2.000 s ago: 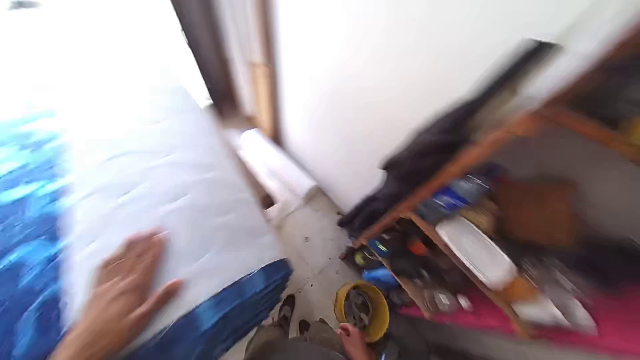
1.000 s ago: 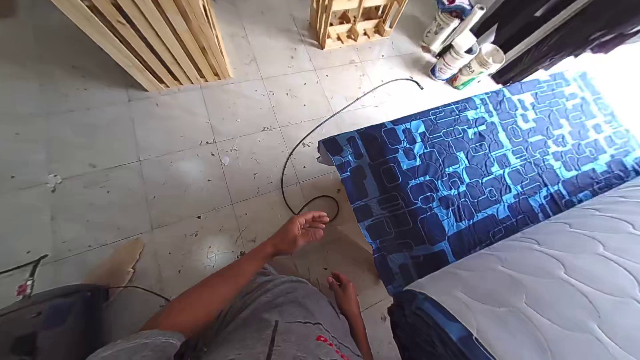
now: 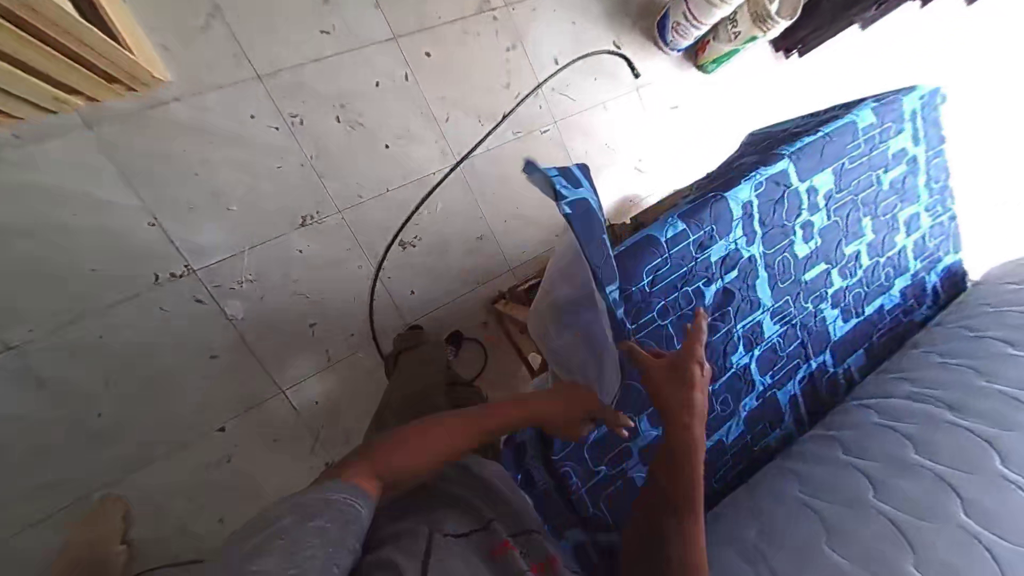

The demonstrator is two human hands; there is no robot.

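Observation:
Blue patterned fabric (image 3: 768, 272) covers a long, box-like piece with part of a wooden frame (image 3: 516, 332) showing at its near left end. A loose flap of the fabric stands up there, its pale grey underside (image 3: 572, 320) facing left. My left hand (image 3: 580, 412) lies at the flap's lower edge, fingers pointing right; whether it pinches the cloth is unclear. My right hand (image 3: 676, 368) is over the blue fabric just right of the flap, with thumb and index finger spread apart.
A grey quilted mattress (image 3: 896, 448) lies along the right side. On the tiled floor curves a black hose or cable (image 3: 424, 196). Wooden slats (image 3: 64, 56) stand at upper left, and used plastic containers (image 3: 740, 32) at the top. Small debris dots the tiles.
Both hands have moved to the end of the blue fabric; a second ago they were apart from it, near my body. The flap now stands up with its pale underside showing.

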